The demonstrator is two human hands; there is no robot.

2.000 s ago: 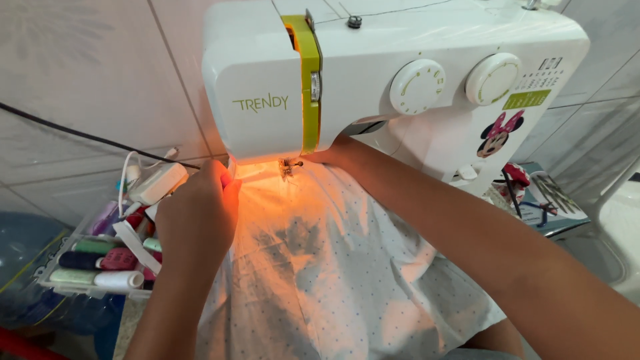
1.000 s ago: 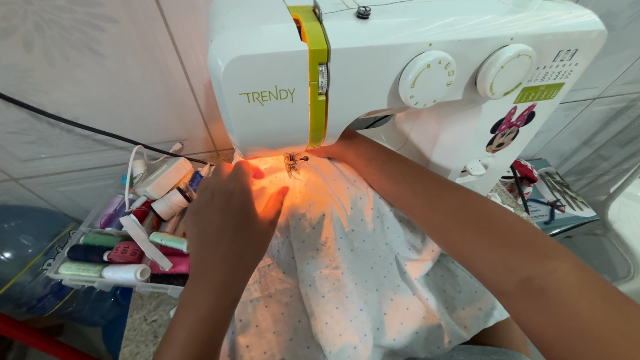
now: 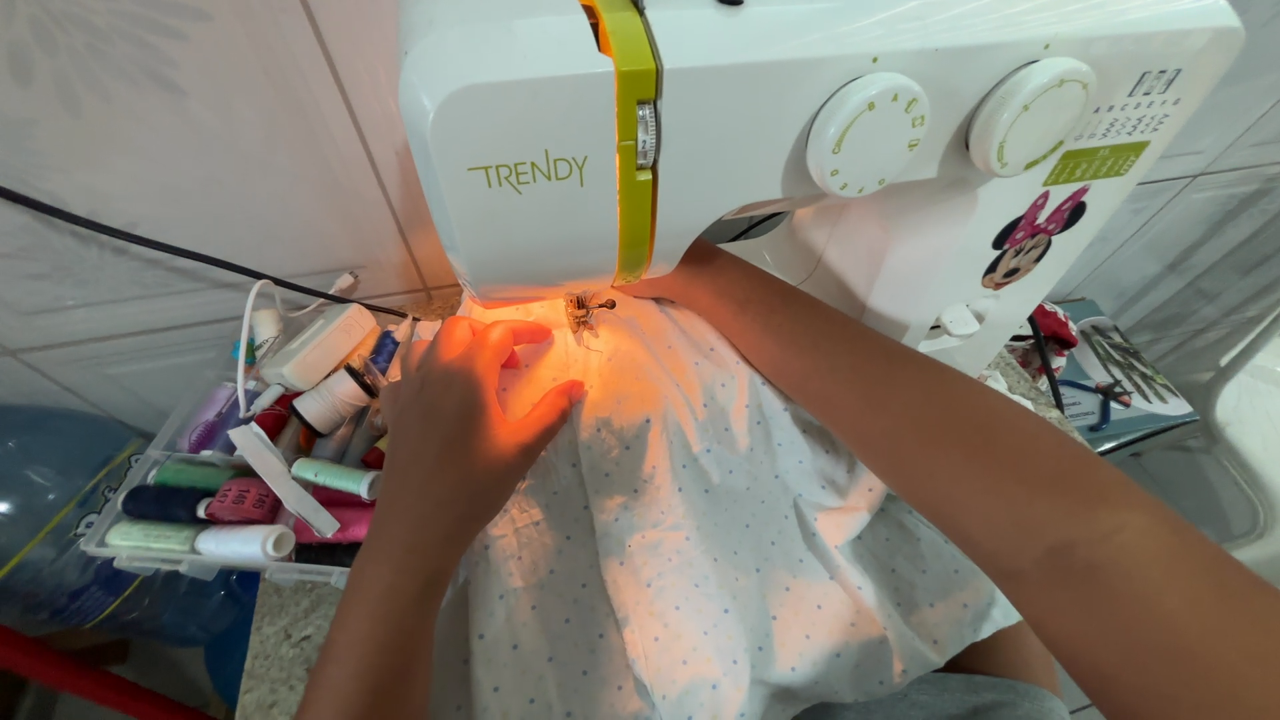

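A white sewing machine point(image 3: 740, 130) with a lime-green strip stands over white fabric with small dots point(image 3: 690, 520). The fabric passes under its presser foot point(image 3: 580, 314) and hangs down in folds toward my lap. Orange light from the machine falls on the cloth. My left hand point(image 3: 465, 400) rests on the fabric left of the presser foot, thumb and fingers apart, nothing gripped. My right hand point(image 3: 668, 282) reaches behind the presser foot, under the machine's arm; its fingers are mostly hidden, so its hold on the cloth cannot be told.
A clear plastic box point(image 3: 150, 545) of thread spools stands at the left on a stone surface point(image 3: 285, 640), with a white charger and cable on it. A black cord point(image 3: 200, 255) runs along the tiled wall. Small blue-handled pliers point(image 3: 1103, 400) lie on a booklet at the right.
My left hand has gone from a bunched pose at the fabric's left edge to lying on the cloth with thumb and fingers spread. My right hand stays behind the presser foot.
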